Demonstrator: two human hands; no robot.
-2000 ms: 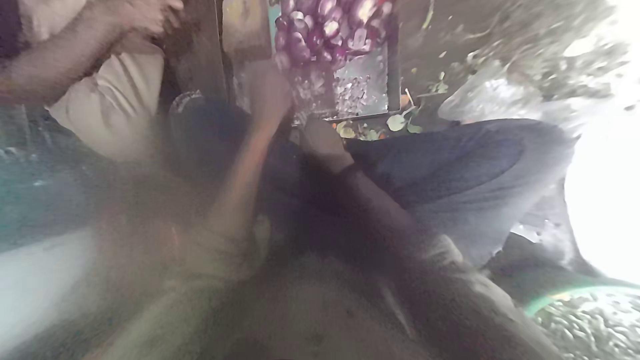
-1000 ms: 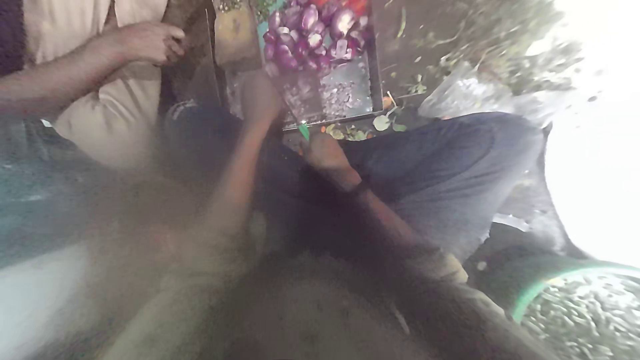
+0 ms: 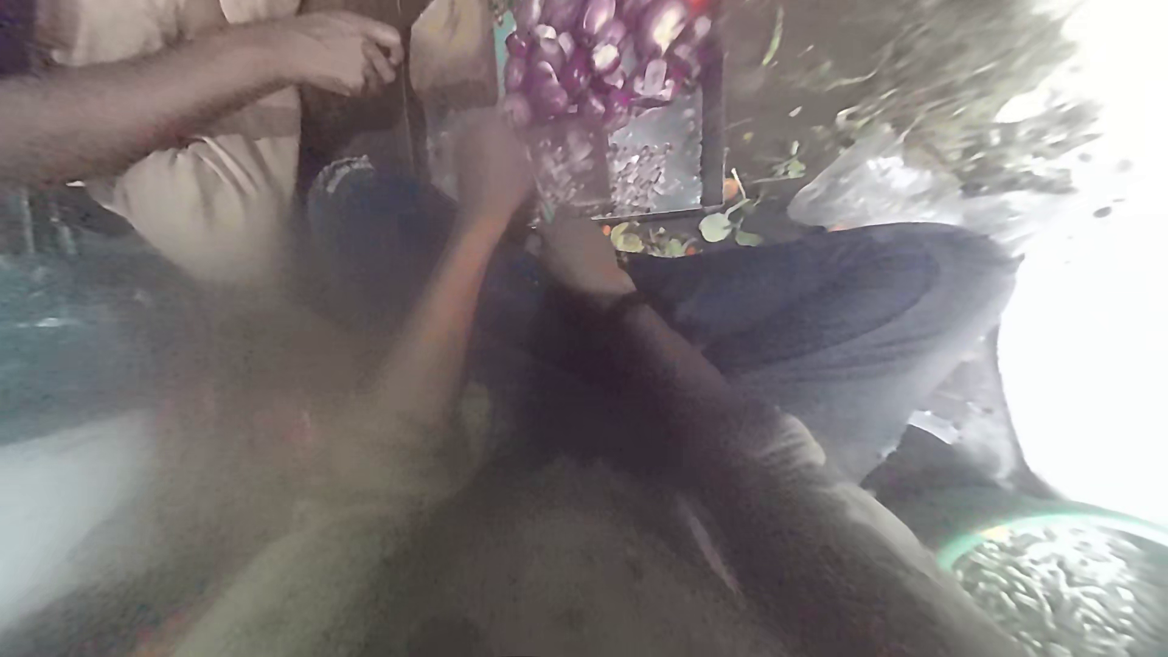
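Note:
My left hand (image 3: 493,164) is blurred and raised at the near left edge of a tray (image 3: 714,137). Just right of it and lower, my right hand (image 3: 579,255) is over my lap, its fingers close to the tray's near corner. What either hand holds is too blurred to tell. Peeled purple onions (image 3: 593,64) are heaped in the far part of the tray, and small pale chopped pieces (image 3: 639,173) lie in its near part.
Another person's hand (image 3: 342,55) rests at the upper left, beside a wooden board (image 3: 452,41). Leaves and scraps (image 3: 716,226) lie along the tray's near edge. A clear plastic bag (image 3: 876,182) is right of it. At the lower right stands a green-rimmed basin (image 3: 967,538) of small pale pieces.
A small green thing seen by my right hand one second ago no longer shows plainly. The other person's hand remains at the upper left.

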